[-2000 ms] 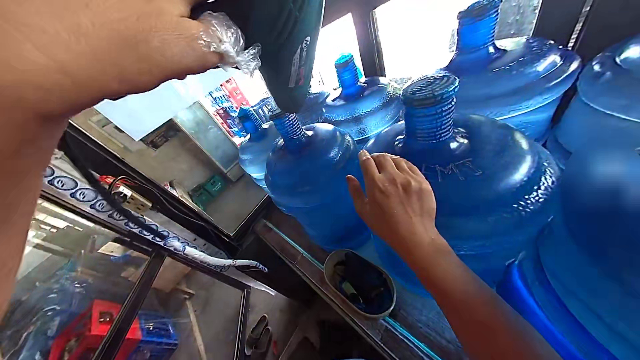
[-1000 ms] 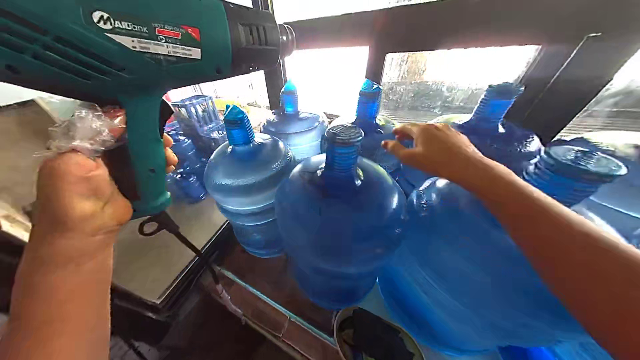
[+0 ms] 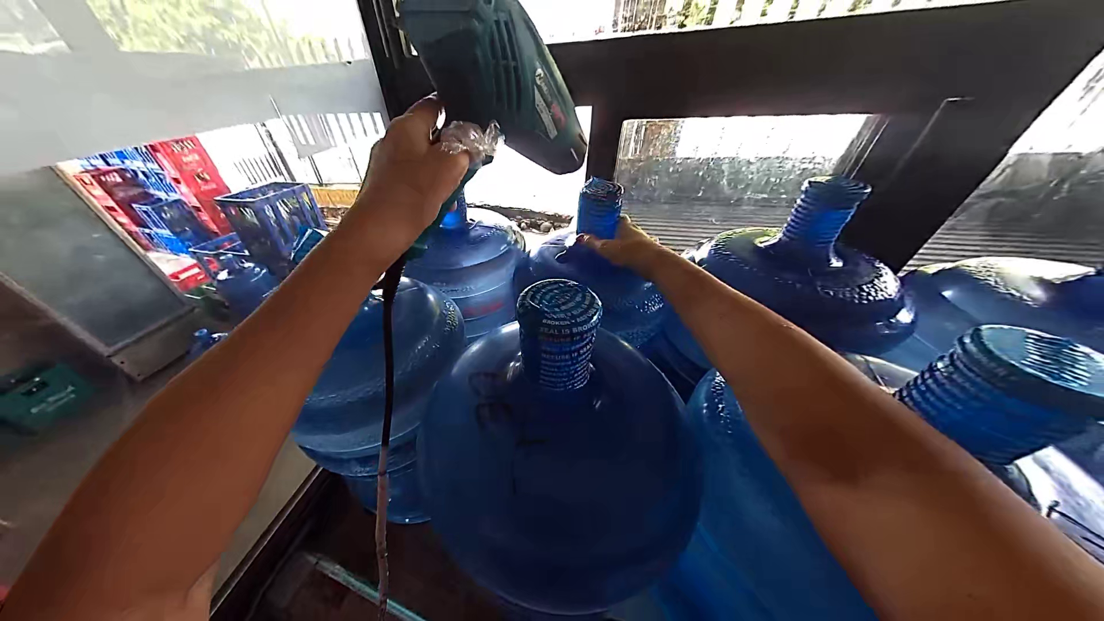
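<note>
My left hand (image 3: 423, 168) grips the handle of a dark green heat gun (image 3: 509, 78), with a crumpled piece of clear plastic film (image 3: 470, 140) at the fingers. The heat gun is above a blue water bottle at the back, whose neck (image 3: 599, 207) my right hand (image 3: 623, 246) touches near its base. Whether those fingers close around it is hard to tell. Nearer stands a large blue water bottle (image 3: 561, 483) with a printed seal (image 3: 561, 332) over its neck. The heat gun's cord (image 3: 385, 431) hangs past its left side.
More blue bottles stand close by, one at left (image 3: 371, 379), one at right (image 3: 811, 276) and a tilted one (image 3: 1000, 397) nearer. A black window frame (image 3: 776, 69) runs behind them. Plastic crates (image 3: 267, 216) are stacked beyond on the left; a green crate (image 3: 43, 397) lies on the floor.
The view has swung. My left hand has kept hold of the heat gun, which is now over the back bottle. My right hand, raised among the bottles before, now touches that bottle's neck.
</note>
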